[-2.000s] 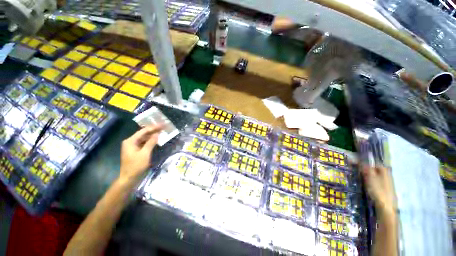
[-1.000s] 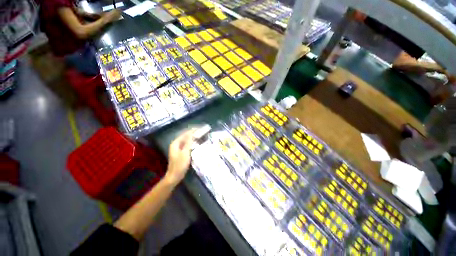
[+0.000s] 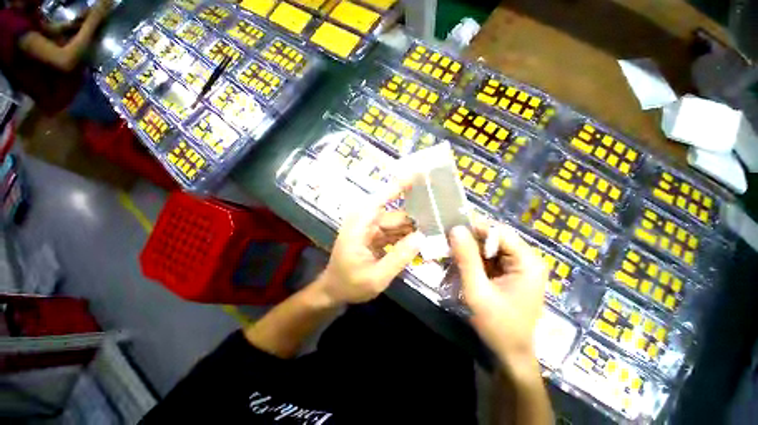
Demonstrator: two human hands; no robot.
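My left hand (image 3: 374, 253) and my right hand (image 3: 499, 278) meet over the front of the near clear tray (image 3: 532, 207). Both pinch the lower part of a small white-edged card with a grey-beige face, the adhesive sheet (image 3: 436, 199), which stands up between them. A small white bit or tip shows by my right fingers; I cannot tell what it is. The tray's pockets hold black panels with rows of yellow squares (image 3: 602, 148). Strong glare covers its front left part, and my hands hide some pockets.
A second tray (image 3: 241, 83) with dark tweezers (image 3: 212, 80) on it lies to the left. Yellow panels (image 3: 335, 39) are behind. White paper pieces (image 3: 705, 123) lie on the brown board (image 3: 532, 54). A red stool (image 3: 195, 249) stands at the left, and a person's arm (image 3: 54, 51) shows upper left.
The view has turned and come closer to the tray. My right hand, out of view a second ago, has joined my left hand at the adhesive sheet, which is now raised over the tray.
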